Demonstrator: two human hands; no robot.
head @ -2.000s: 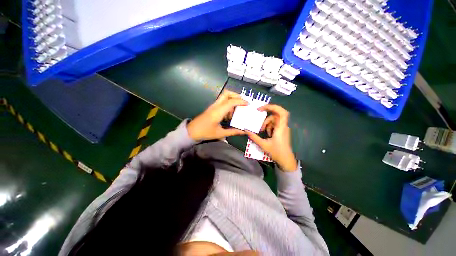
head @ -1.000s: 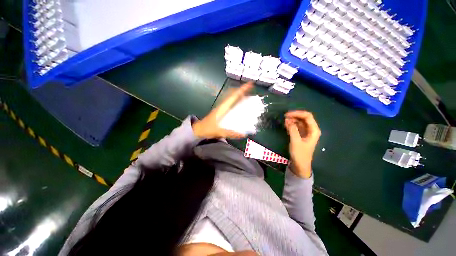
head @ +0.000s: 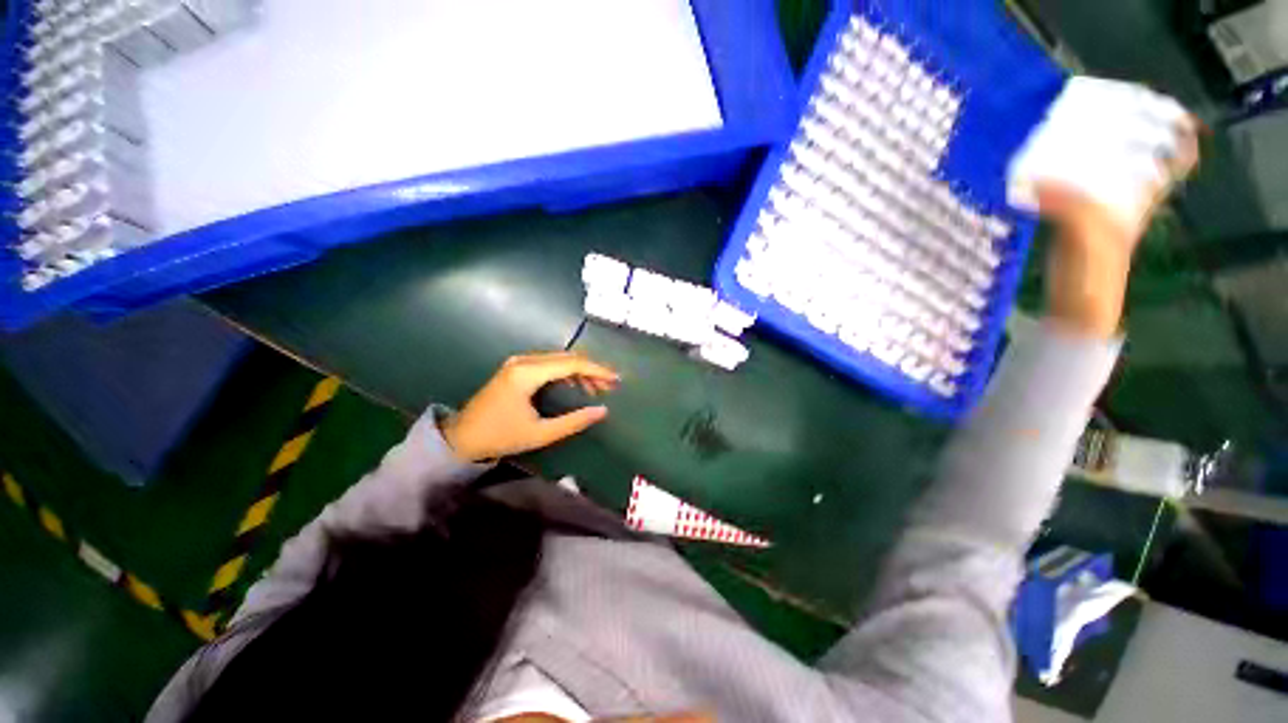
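My right hand [head: 1116, 212] is raised past the far right corner of the smaller blue tray [head: 850, 379], shut on a blurred block of white power adapters [head: 1095, 141]. My left hand [head: 526, 407] is open and empty over the green bench top near its front edge, fingers apart. A group of white adapters [head: 664, 311] lies on the bench left of the smaller tray. That tray holds tight rows of adapters [head: 876, 240], with bare blue floor at its far right part.
The large blue tray [head: 424, 194] at upper left holds a white liner and adapters along its left side. A red-dotted label sheet [head: 685, 517] lies at the bench edge. A blue wipes box [head: 1057, 600] and a set-aside adapter [head: 1147, 463] are at right.
My right hand has moved far up and right and now holds the white adapters that were in my left hand. My left hand has let go and moved left. The camera view has shifted.
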